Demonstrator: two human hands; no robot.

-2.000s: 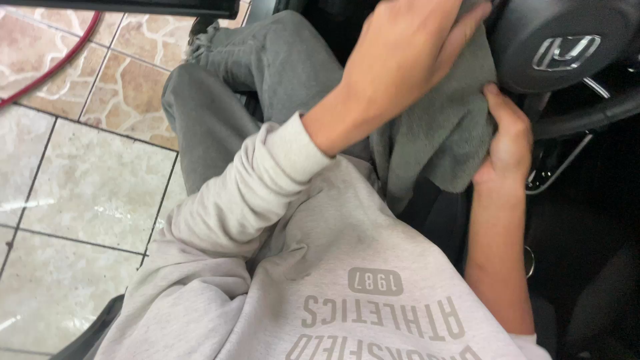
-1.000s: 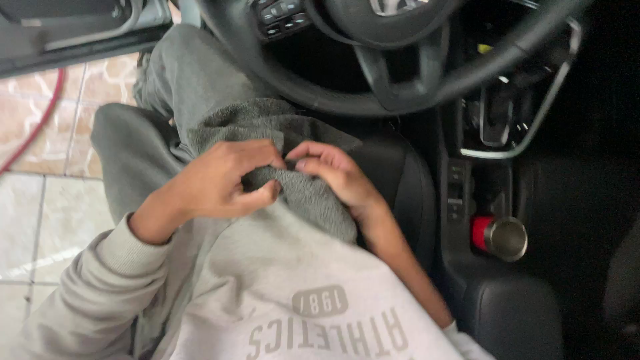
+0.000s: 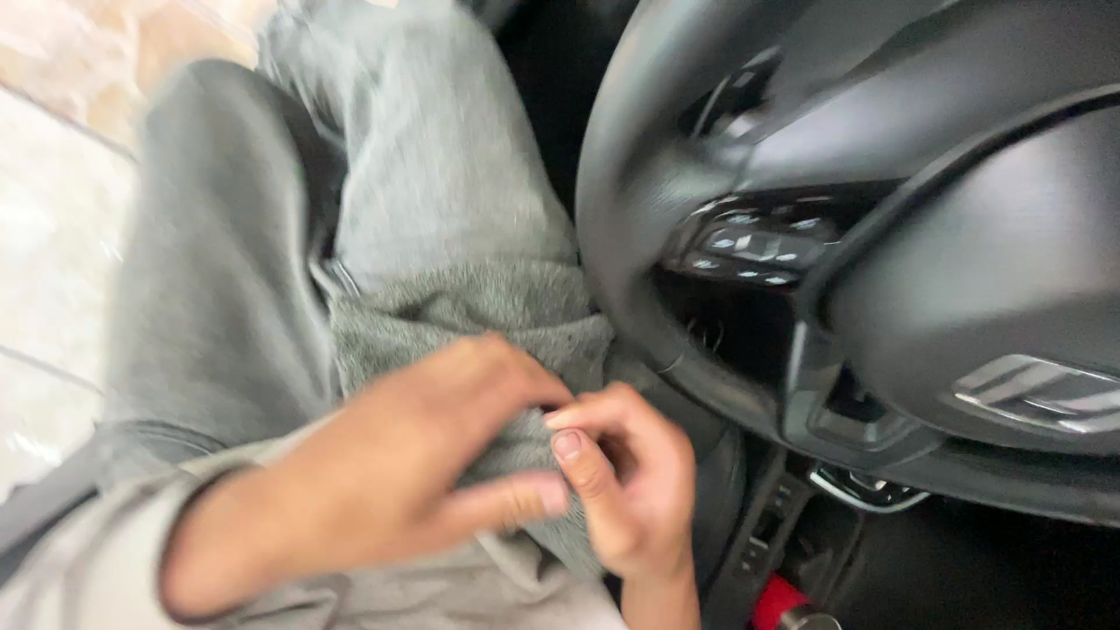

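A dark grey-green terry cloth (image 3: 472,306) lies folded across my lap, its right edge near the steering wheel's rim. My left hand (image 3: 420,455) is over the cloth, blurred, with thumb and fingers apart; whether it pinches any cloth is unclear. Beside it, my right hand (image 3: 630,472) has its fingers curled, thumb and index fingertips close together at the cloth's near part. Something small between those fingertips cannot be made out. The fingers of both hands nearly meet.
The black steering wheel (image 3: 612,175) with its button cluster (image 3: 752,245) stands close on the right. Lower right, a red container with a metal rim (image 3: 779,604) sits in the centre console (image 3: 770,525). Tiled floor (image 3: 52,227) shows at the left, outside the car.
Two seconds ago my hands held the cloth up by the steering wheel; since then it has come down onto my lap, with both hands over it. The view has shifted strongly.
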